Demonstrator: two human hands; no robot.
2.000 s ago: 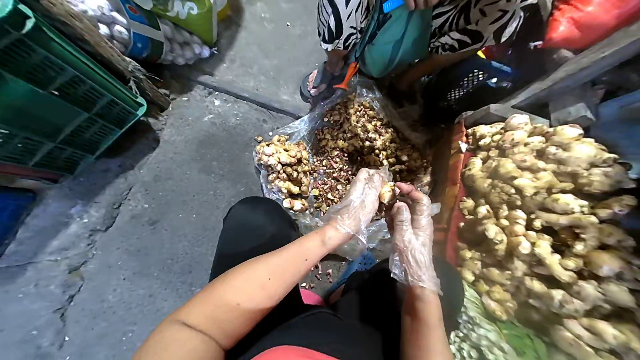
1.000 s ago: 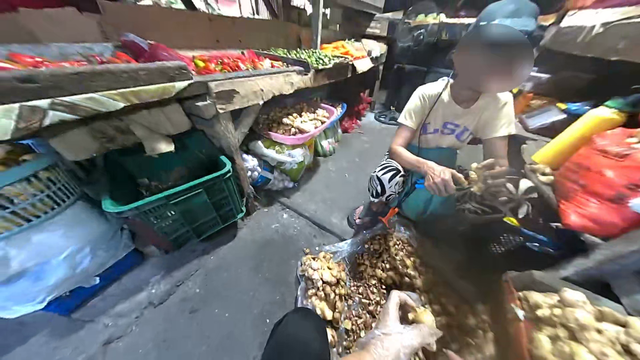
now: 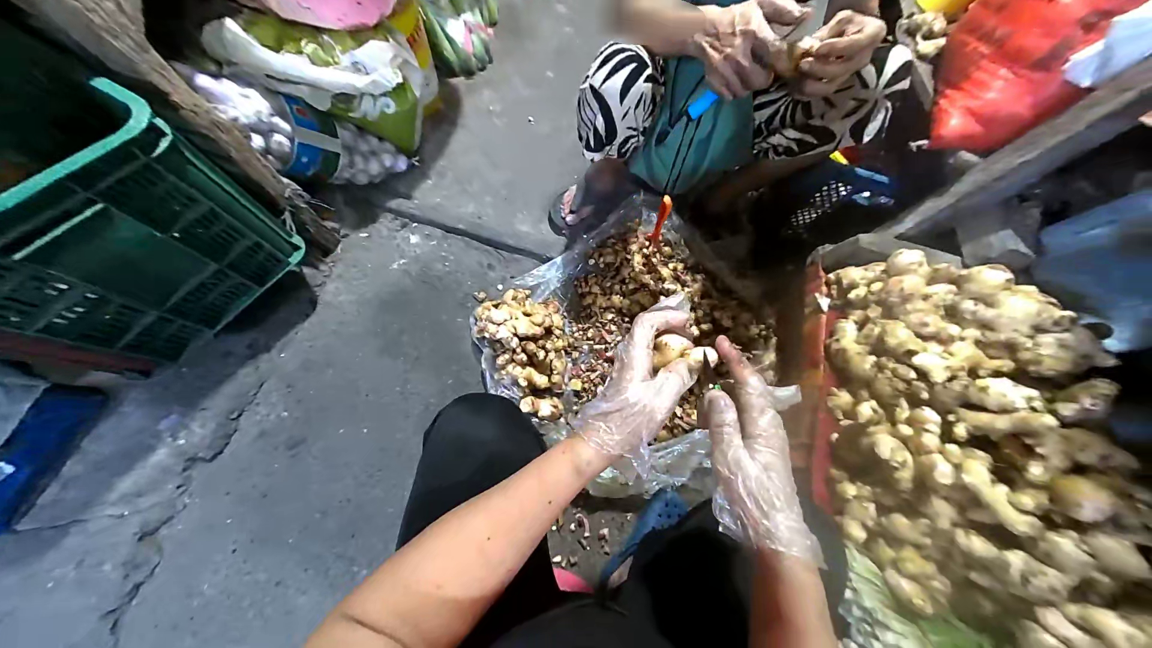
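Observation:
My left hand (image 3: pixel 641 382), in a clear plastic glove, grips a piece of ginger root (image 3: pixel 679 351) above a plastic-lined container of small ginger pieces (image 3: pixel 621 279). Beside it, my gloved right hand (image 3: pixel 747 432) holds a small knife (image 3: pixel 708 371), its dark blade against the ginger; most of its handle is hidden by the fingers. A pile of cleaned-looking ginger (image 3: pixel 522 346) lies at the left of the container. To the right, a large heap of ginger roots (image 3: pixel 972 432) fills a red-sided box.
Opposite me a person's hands (image 3: pixel 765 45) work on a small piece, above zebra-patterned trousers (image 3: pixel 621 103). A green plastic crate (image 3: pixel 135 234) stands left on cracked concrete (image 3: pixel 351 378), near net bags of garlic (image 3: pixel 261 126). A red plastic bag (image 3: pixel 1008 72) lies upper right.
The view has tipped back down from the stalls. My two hands are together at the ginger piece again, where one second ago the left hand reached out above the container.

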